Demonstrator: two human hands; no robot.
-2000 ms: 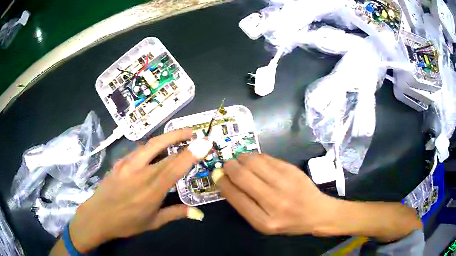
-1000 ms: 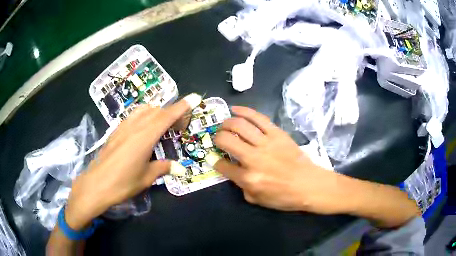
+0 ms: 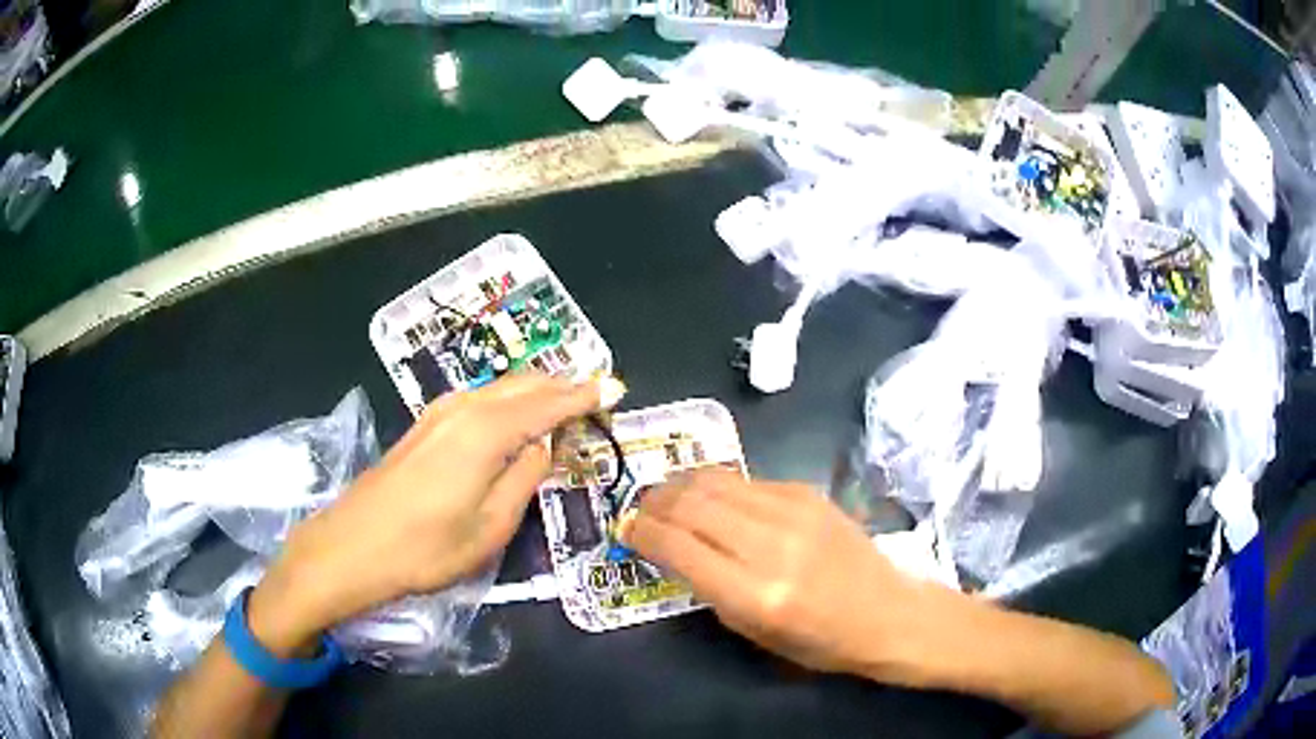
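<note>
An open white outlet housing (image 3: 710,430) lies on the black bench top, with brass strips, a dark block and wires inside. My left hand (image 3: 459,484) is over its upper left corner, fingertips at a brass strip and a black wire (image 3: 616,445); its hold is partly hidden. My right hand (image 3: 787,563) reaches into the housing from the right, fingertips together over the parts in the middle; what they pinch is hidden. A second open housing (image 3: 498,321) with a green board lies just behind, partly covered by my left hand.
Bagged cords (image 3: 231,498) lie at the left. More bagged cords (image 3: 960,419), a white plug (image 3: 774,355) and stacked open housings (image 3: 1157,361) are at the right. The green conveyor (image 3: 289,87) with its pale edge (image 3: 361,188) runs behind. A blue bin (image 3: 1244,614) is at the lower right.
The view has tilted up, showing more of the conveyor. My right hand has moved further over the housing's middle. My left thumb has left the housing's lower edge, and a black wire now arches up.
</note>
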